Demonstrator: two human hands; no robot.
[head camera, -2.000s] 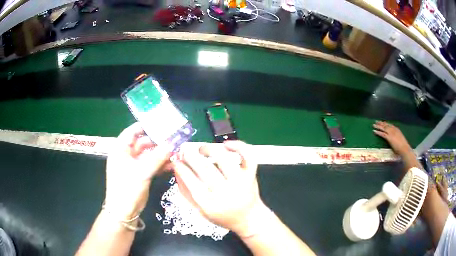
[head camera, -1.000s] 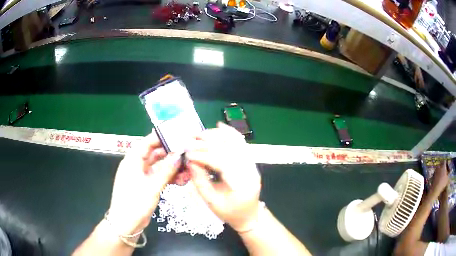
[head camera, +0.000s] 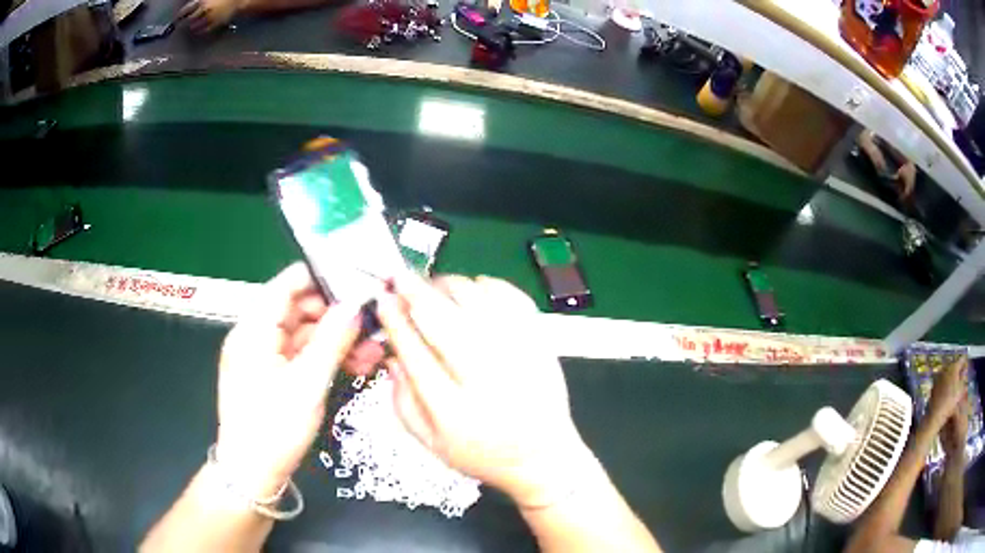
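A half-assembled phone (head camera: 337, 221) with a green board and glaring whitish lower part is tilted above the belt edge, its orange tab at the top. My left hand (head camera: 283, 356) holds it by its lower left side. My right hand (head camera: 475, 373) is at its bottom end, fingertips on or against it; whether they pinch a small part is hidden. A loose pile of small white parts (head camera: 394, 459) lies below my hands on the dark green bench.
The green conveyor belt (head camera: 648, 238) carries phones, one (head camera: 560, 270) right of my hands, another (head camera: 761, 295) farther right. A white rail (head camera: 648, 338) edges it. A cream fan (head camera: 794, 464) stands right. A neighbour's arms reach over a yellow-dotted tray (head camera: 931, 373). Other hands show across the belt.
The held phone has shifted left and tilts differently. My right fingers have straightened along its bottom end. Belt phones have moved right, and another now shows behind the held phone.
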